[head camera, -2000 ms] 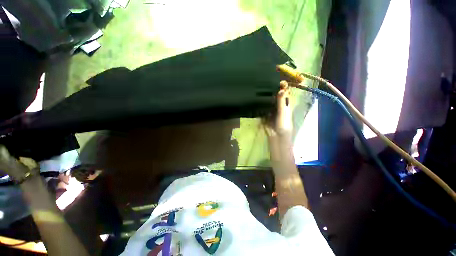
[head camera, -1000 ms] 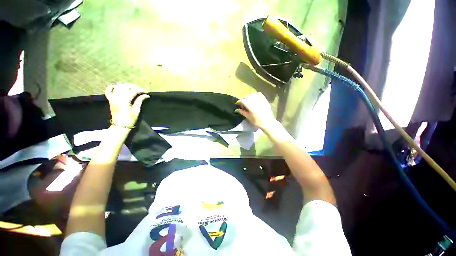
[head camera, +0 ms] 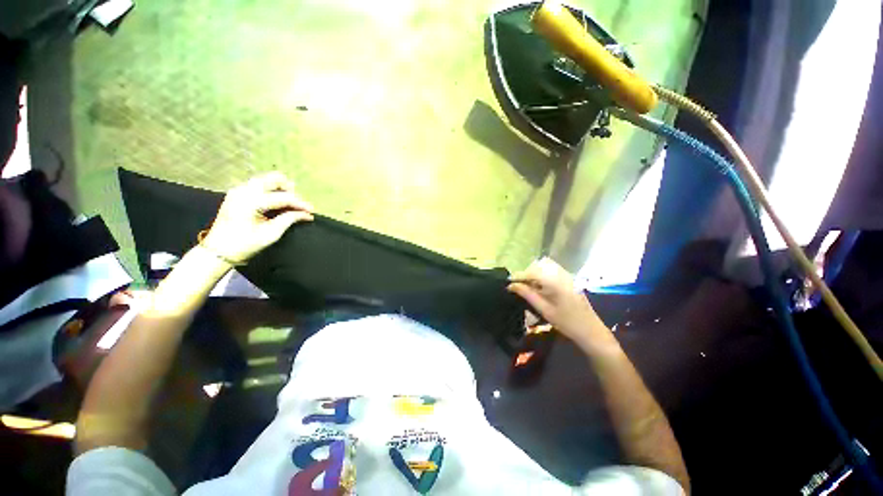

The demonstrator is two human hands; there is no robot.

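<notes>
A black garment panel (head camera: 363,260) lies slanted across the front edge of the table, its near part hanging towards my shirt. My left hand (head camera: 254,221) is closed on its top edge, left of the middle. My right hand (head camera: 552,294) pinches its right end, lower and nearer to me than the left hand. A little white cloth shows under the panel at the left. The steam iron (head camera: 542,82) rests at the upper right with its yellow handle (head camera: 595,58) on top; no hand touches it.
The yellow-green ironing table (head camera: 387,116) lies beyond the panel. A blue hose (head camera: 760,232) and a tan hose (head camera: 775,218) run from the iron to the lower right. Pale and dark pieces (head camera: 73,291) lie at left, more cloth (head camera: 108,12) at the far left. A white padded board (head camera: 823,107) stands right.
Earlier the panel was spread out and my right hand was by the iron handle. Since then both hands have gripped the panel's edge, and its right end has come down towards me.
</notes>
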